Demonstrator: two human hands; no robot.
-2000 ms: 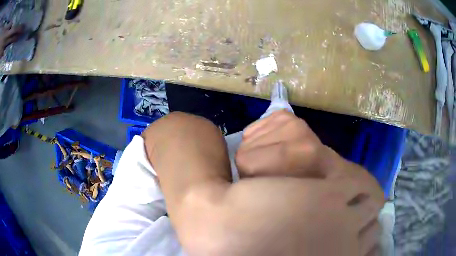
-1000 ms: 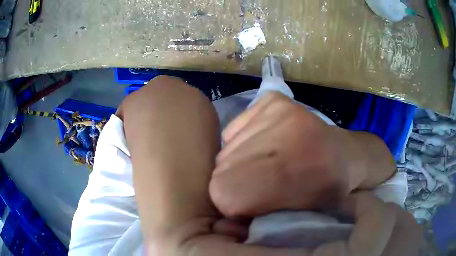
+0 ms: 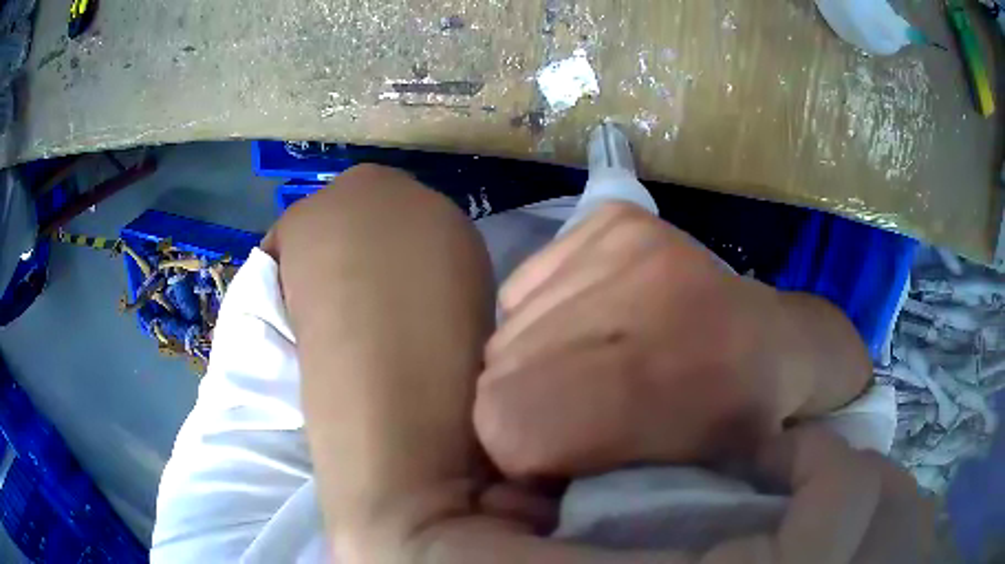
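Note:
A figurine leg point(image 3: 617, 182), whitish with a narrow grey squared tip, sticks up past the bench's front edge from my right hand point(image 3: 639, 342). My right hand is closed around its lower part, over my lap. My left forearm comes down on the left; my left hand point(image 3: 485, 529) is low in the picture, partly hidden and cut off by the bottom edge. A whitish surface point(image 3: 672, 501) shows between the hands; I cannot tell whether it is a part or clothing, nor what my left hand grips.
The worn tan bench point(image 3: 276, 77) bears a white scrap point(image 3: 568, 83), a white glue bottle point(image 3: 865, 24), a green-yellow stick point(image 3: 972, 55) and a black-yellow tool point(image 3: 79, 15). Blue crates point(image 3: 849, 275) stand below. Whitish legs point(image 3: 948, 353) lie right; brown-and-blue parts point(image 3: 176, 292) fill a crate left.
Since the first frame the view has tilted and the bench sits higher in it. The fist with the leg shows more fully, and the whitish surface has come into view. Little differs from one second ago.

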